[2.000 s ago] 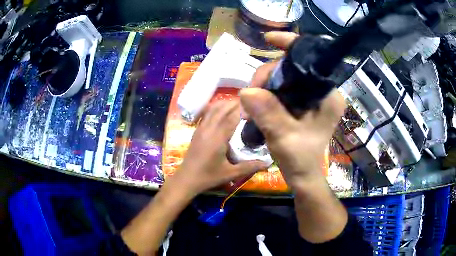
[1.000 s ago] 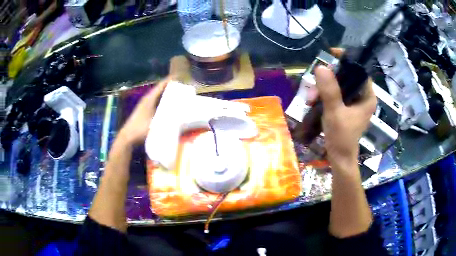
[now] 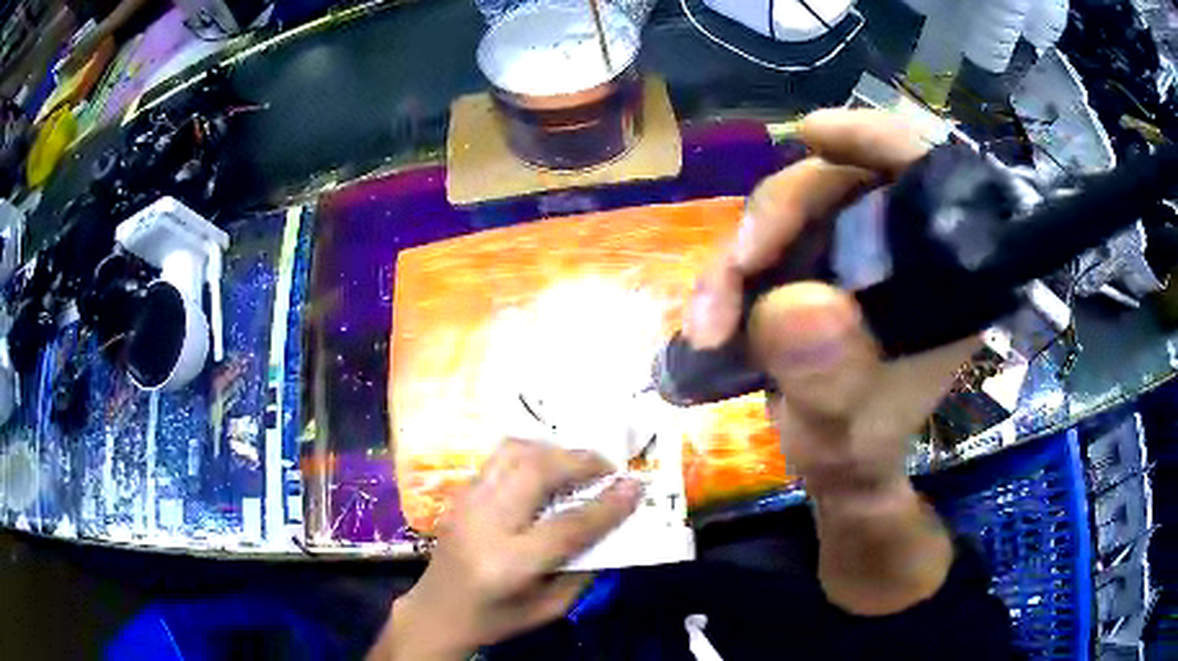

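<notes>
My right hand (image 3: 840, 310) grips the black electric screwdriver (image 3: 904, 252), its tip pointing left over the mat. My left hand (image 3: 530, 536) rests its fingers on a white plastic piece (image 3: 652, 529) at the front edge of the orange mat (image 3: 446, 336); it holds this piece, which looks like the housing. Glare whites out the middle of the mat, so the rest of the housing and its outline cannot be made out. A small dark part shows near my left fingertips.
A metallic pot (image 3: 562, 110) with white contents and a thin stick stands on a tan board (image 3: 472, 162) behind the mat. A white device with a black round head (image 3: 162, 336) lies at left. White boxes and a blue crate (image 3: 1021, 529) are at right.
The white housing has been turned, with a flat white part now toward me. My left hand has moved from its far left side to the front. The screwdriver has come left over the mat.
</notes>
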